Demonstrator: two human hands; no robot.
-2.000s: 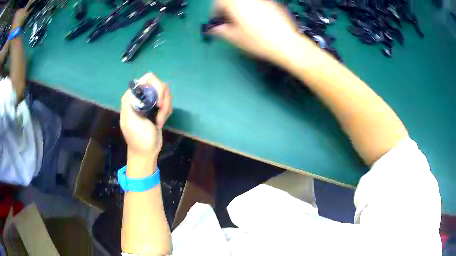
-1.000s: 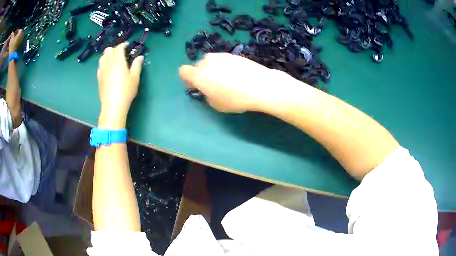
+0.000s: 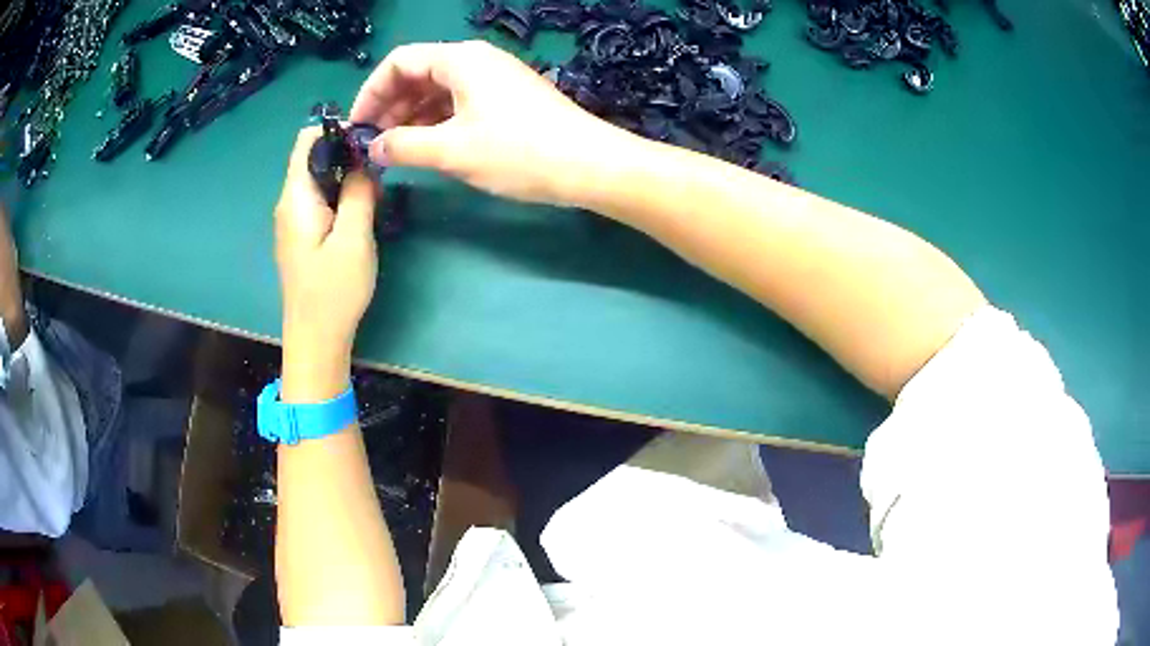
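Observation:
My left hand (image 3: 331, 234), with a blue strap on the wrist, holds a small black housing (image 3: 331, 162) upright above the green table. My right hand (image 3: 441, 120) pinches a small dark curved part (image 3: 363, 136) between thumb and fingertips, against the right side of the housing. The fingers hide parts of both pieces, and I cannot tell whether they are joined. A pile of slim black housings (image 3: 240, 63) lies beyond my left hand. A heap of black curved parts (image 3: 668, 76) lies beyond my right forearm.
A second group of black curved parts (image 3: 883, 32) lies farther right. Tangled green-silver parts (image 3: 57, 88) lie at far left. The table edge (image 3: 568, 406) crosses below my forearms. A carton (image 3: 473, 473) of dark parts stands below it. A person's light sleeve (image 3: 44, 442) shows at left.
My left hand has come back from the housing pile with a housing. My right hand has moved left from the curved-part heap to meet it, bringing a curved part.

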